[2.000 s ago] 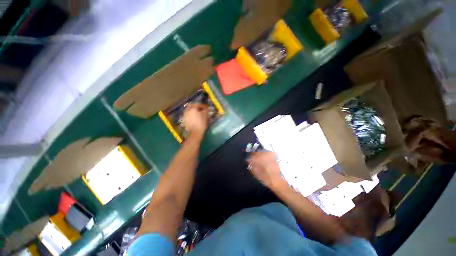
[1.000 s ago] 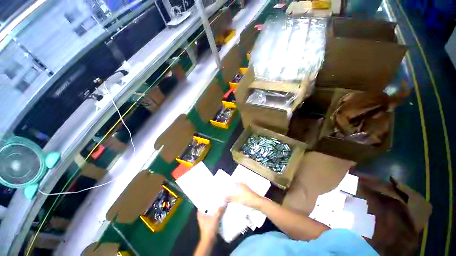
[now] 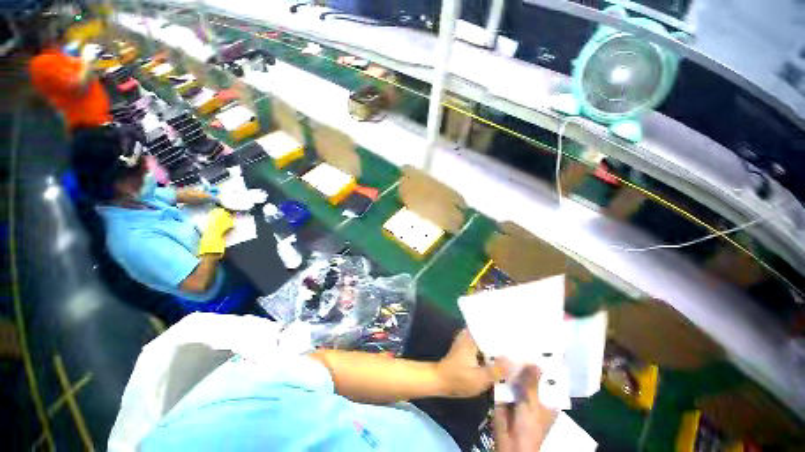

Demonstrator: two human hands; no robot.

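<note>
Several white cards [image 3: 516,316] with small dark holes are held together at the lower right, above the worktop edge. My left hand [image 3: 470,366] grips them from the left side. My right hand [image 3: 527,408] grips their lower part with its fingers over the front. Another white card [image 3: 584,355] stands out on the right of the bunch, and one more white card [image 3: 568,436] lies below, cut off by the frame edge. The cards partly hide an open yellow retail box [image 3: 491,277] behind them.
Open yellow boxes line the green belt [image 3: 447,254]; one holds a white insert [image 3: 413,231], another dark contents [image 3: 628,372]. A clear poly bag of cables [image 3: 353,300] lies left of my hands. A neighbouring worker in yellow gloves [image 3: 214,232] sits further left. A fan [image 3: 620,78] stands beyond.
Over two seconds, my left hand left the box and my right hand left the small pieces on the worktop; both now hold cards. The view has swung left along the line.
</note>
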